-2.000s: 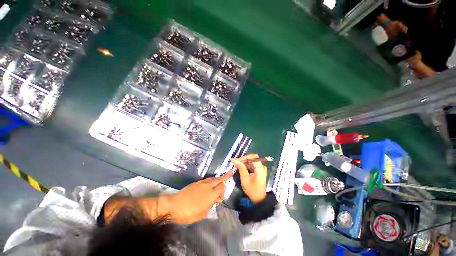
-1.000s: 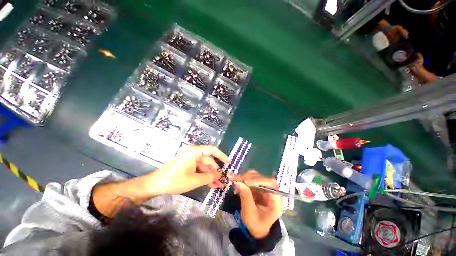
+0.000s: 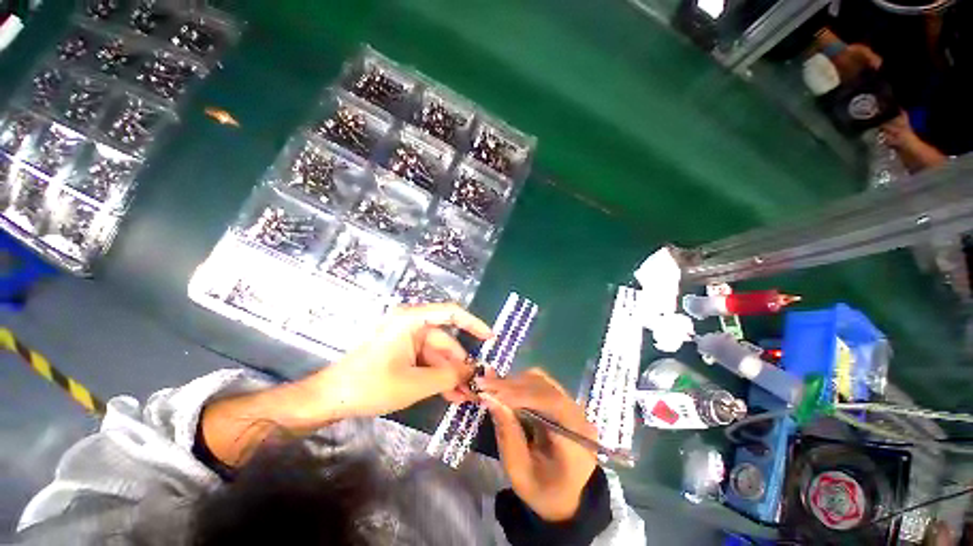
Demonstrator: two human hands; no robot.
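Note:
My left hand is bare and pinches a small dark component between thumb and fingers, over a white strip with dark marks. My right hand holds thin tweezers pen-like, their tip at the component, where the fingertips of both hands nearly meet. The exact contact at the tip is too small to tell. The clear blister tray lies beyond my left hand, its pockets heaped with small dark and coppery components.
A second tray lies far left. To the right are spare strips, a white wipe, a red syringe, a clear syringe, a bottle, a blue box, a fan and a metal frame. Another person's hands show top right.
Since two seconds ago, my left hand has moved off the strip's lower part and now holds a component. My right hand has turned the tweezers towards it. Over the last second both hands barely moved.

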